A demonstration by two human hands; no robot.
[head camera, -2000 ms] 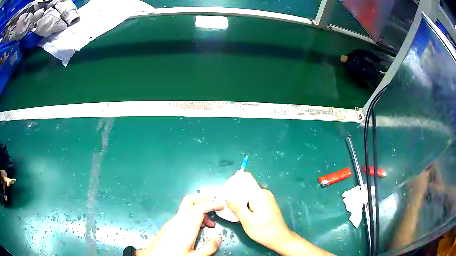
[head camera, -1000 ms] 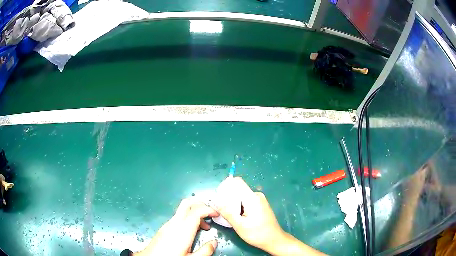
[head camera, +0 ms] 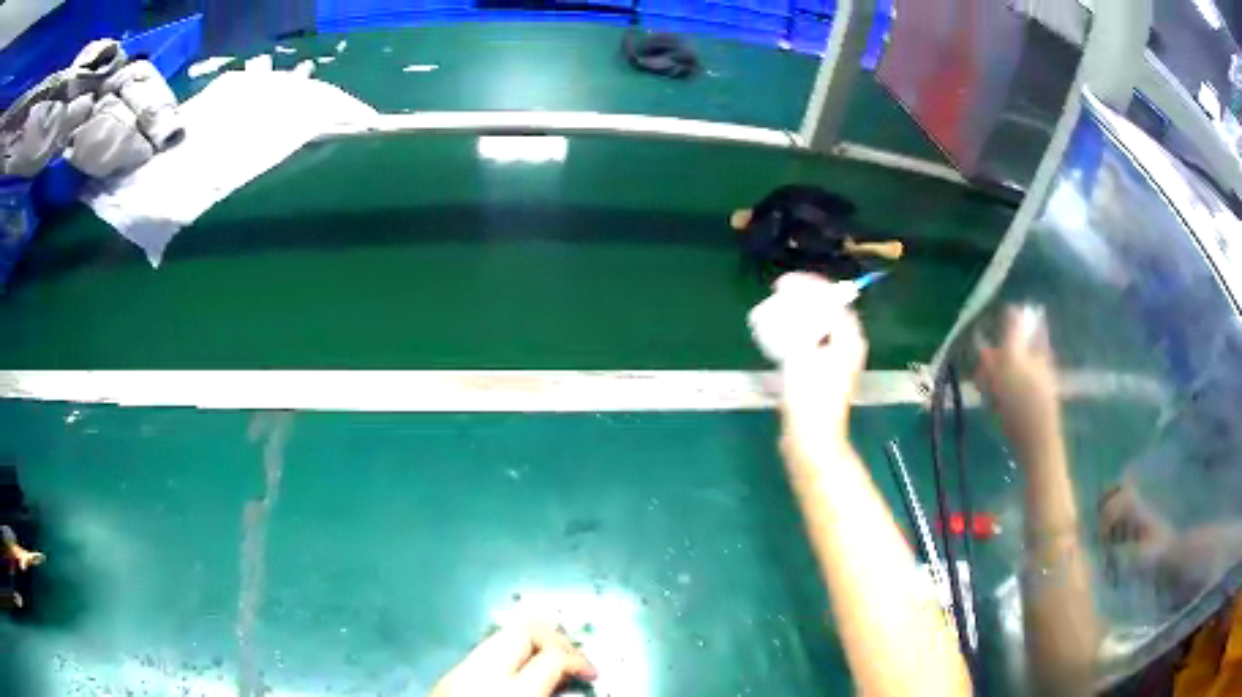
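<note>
My right hand (head camera: 828,347) is stretched out over the green bench toward the back right, blurred. It holds a white glue bottle (head camera: 790,316) with a thin blue tip pointing right. Just beyond the bottle lies a black, ragged figure assembly (head camera: 801,229) with tan ends sticking out left and right; whether hand and assembly touch cannot be told. My left hand (head camera: 520,665) is at the bottom edge, partly cut off, with fingers curled; a small dark bit shows under it, and its grip is unclear.
A clear panel (head camera: 1090,368) with a metal frame stands at right, with dark cables, a thin rod (head camera: 915,501) and a red item (head camera: 970,524). Another black piece (head camera: 17,545) is at far left. Grey cloths (head camera: 102,116) and a white sheet (head camera: 218,150) lie upper left.
My right hand has moved from beside my left hand up to the black assembly, carrying the bottle. The assembly has shifted left in view. My left hand sits lower in the picture.
</note>
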